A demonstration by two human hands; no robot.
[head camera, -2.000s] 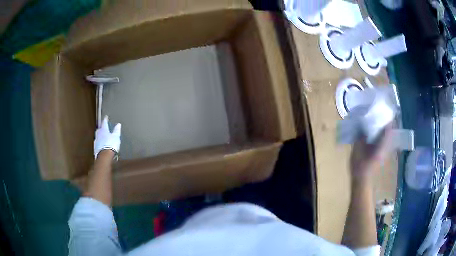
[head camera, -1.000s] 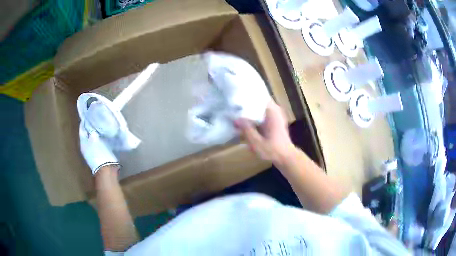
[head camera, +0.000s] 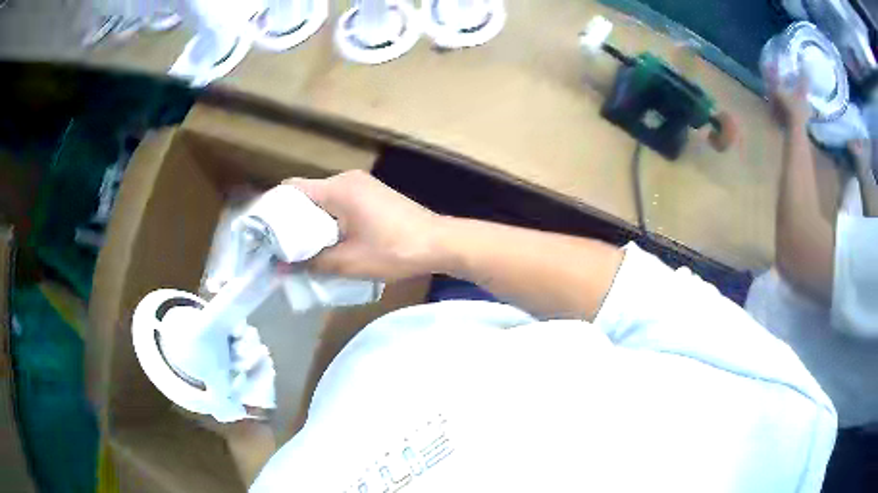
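Note:
My left hand point(head camera: 252, 377), in a white glove, holds a white disc-and-stem insert point(head camera: 173, 349) by its disc over the open carton point(head camera: 144, 226). The disc shows dark curved slots, and its stem points up and right. My right hand point(head camera: 361, 226) is bare and holds a crumpled white cloth point(head camera: 296, 223) around the stem's upper end. Most of the gloved fingers are hidden behind the disc or blend with its white.
Several inserts point(head camera: 377, 29) stand on the brown bench point(head camera: 520, 106) at the top. A dark green motor point(head camera: 657, 104) with a cord sits on the bench. At the right, another person's hand point(head camera: 791, 101) holds a clear round part point(head camera: 818, 72).
The view has turned, so the bench now lies across the top. My right hand has brought the cloth onto the stem of the insert in my left hand.

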